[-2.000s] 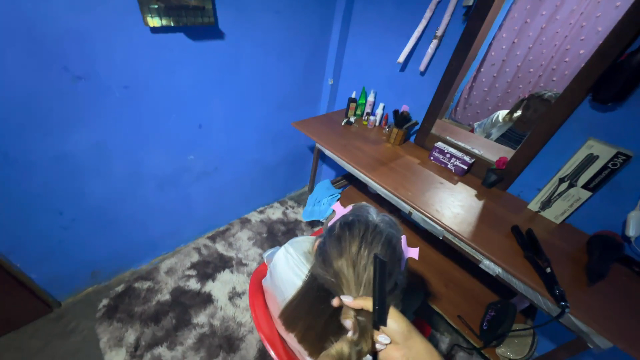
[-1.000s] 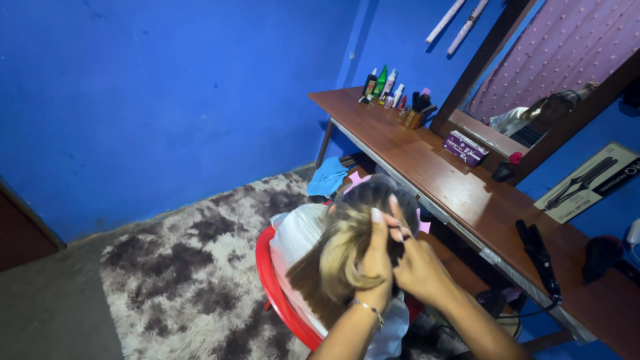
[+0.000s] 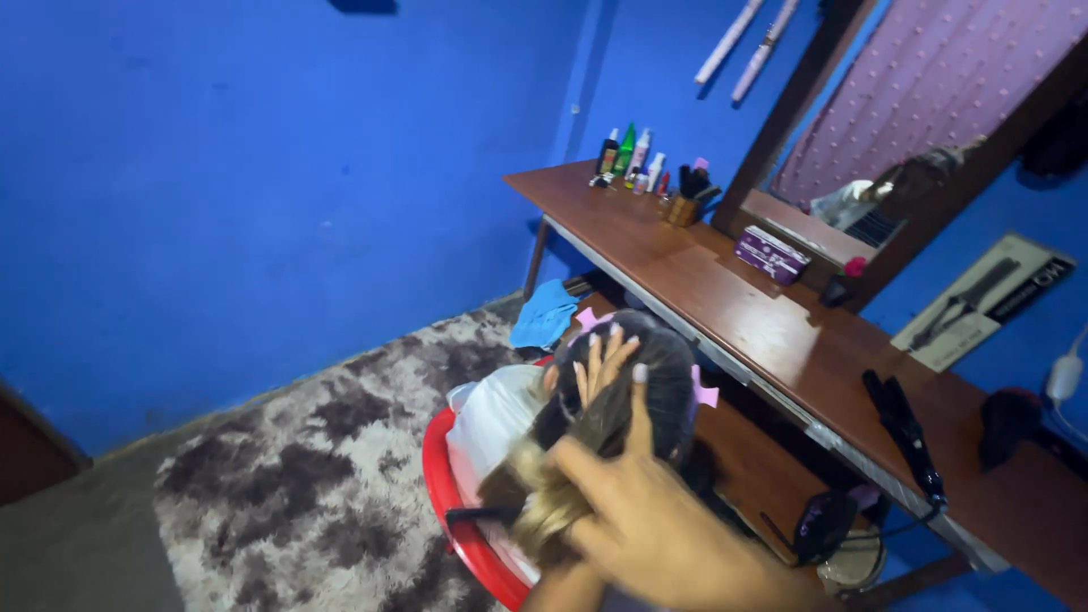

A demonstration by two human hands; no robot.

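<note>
A seated person's head of hair (image 3: 659,353), dark at the crown and blond at the ends, is at the lower middle. One pink hair clip (image 3: 705,388) sits on its right side, another (image 3: 589,320) at the upper left. My right hand (image 3: 625,484) grips the gathered hair, index finger pointing up along the head. My left hand (image 3: 602,370) lies under the hair, its fingers spread against the scalp and its palm hidden. A black comb (image 3: 483,515) sticks out leftward beside the blond ends; what holds it is hidden. A white cape (image 3: 493,425) covers the person's shoulders.
The person sits in a red plastic chair (image 3: 439,463) on a patterned rug (image 3: 340,476). Close by on the right, a wooden table (image 3: 671,272) carries bottles (image 3: 625,153), a brush holder (image 3: 682,211), a purple box (image 3: 772,254) and a black hair straightener (image 3: 905,433). A mirror (image 3: 858,187) stands behind.
Both hands were close together on the hair a second ago; now the left fingers are spread on the scalp, with my right hand around the hair. The comb now points out to the left.
</note>
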